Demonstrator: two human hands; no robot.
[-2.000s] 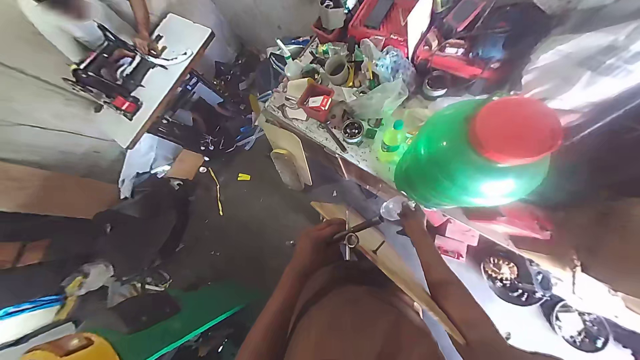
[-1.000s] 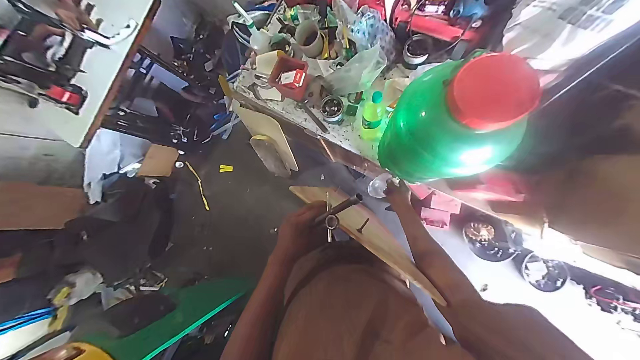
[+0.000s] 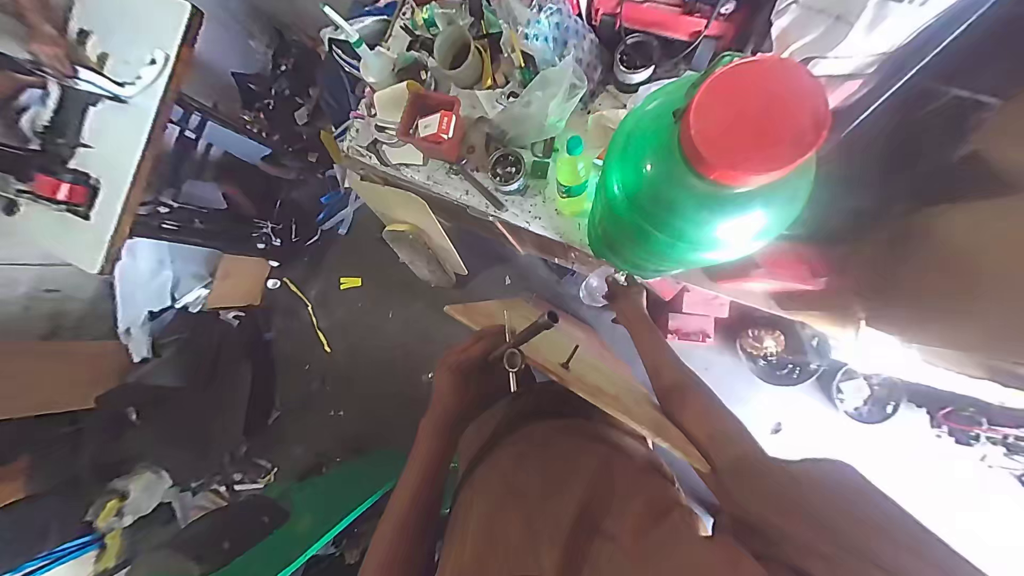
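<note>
My left hand is closed around a dark metal tube; a metal ring-ended part shows beside it, and whether the two are joined I cannot tell. Below and to the right, a wooden board lies across the space in front of my torso, with a small dark bolt-like piece on it. My right hand is stretched out to the bench edge, its fingers on a clear plastic container. Just above that hand stands a large green jar with a red lid.
The cluttered workbench holds a red bin, a small bottle of yellow-green liquid and a plastic bag. Pink boxes lie under its edge. At the upper left, a co-worker's hands are over a white table.
In the oldest frame my hands were closer together, with the tube's end near the clear container; now the tube is farther from it. The view has shifted.
</note>
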